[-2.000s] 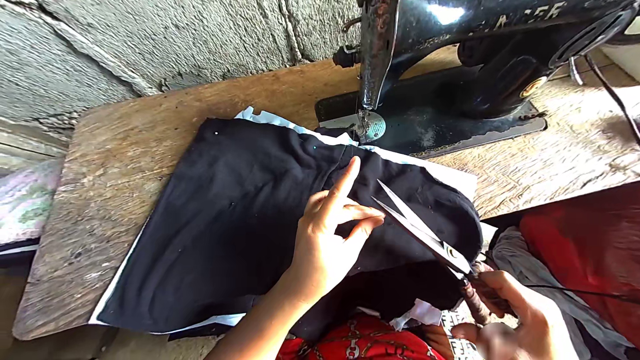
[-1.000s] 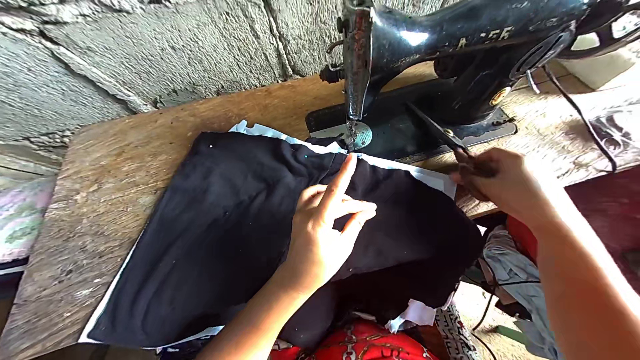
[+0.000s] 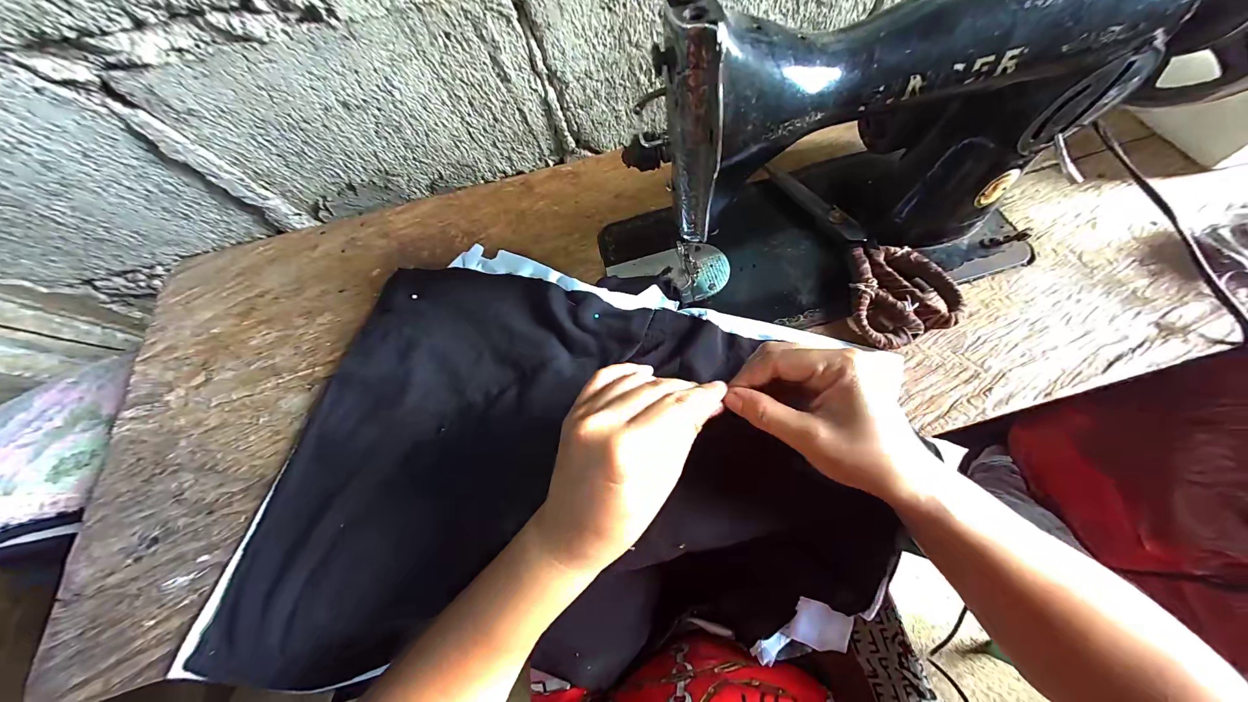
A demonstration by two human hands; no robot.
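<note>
Black fabric [image 3: 439, 419] with a white layer under its edges lies over the wooden tabletop, its upper edge close to the presser foot of a black Singer sewing machine [image 3: 809, 88]. On the fabric, just below that edge, my left hand [image 3: 624, 448] and my right hand [image 3: 829, 409] meet fingertip to fingertip, thumbs and forefingers pinched together. What they pinch is too small to make out; it may be a bit of the fabric or a thread. Scissors [image 3: 902, 292] with cloth-wrapped handles rest on the machine bed, blades pointing up and left.
A rough concrete block wall [image 3: 370, 107] stands behind the wooden tabletop [image 3: 224, 380]. A black cord [image 3: 1160, 205] runs along the right side. Red material [image 3: 1141, 478] lies at the right, and red patterned cloth [image 3: 721, 673] shows at the bottom.
The scissors, in my right hand before, now lie on the machine bed. My right hand has come over to my left hand, which has drawn back from the needle area.
</note>
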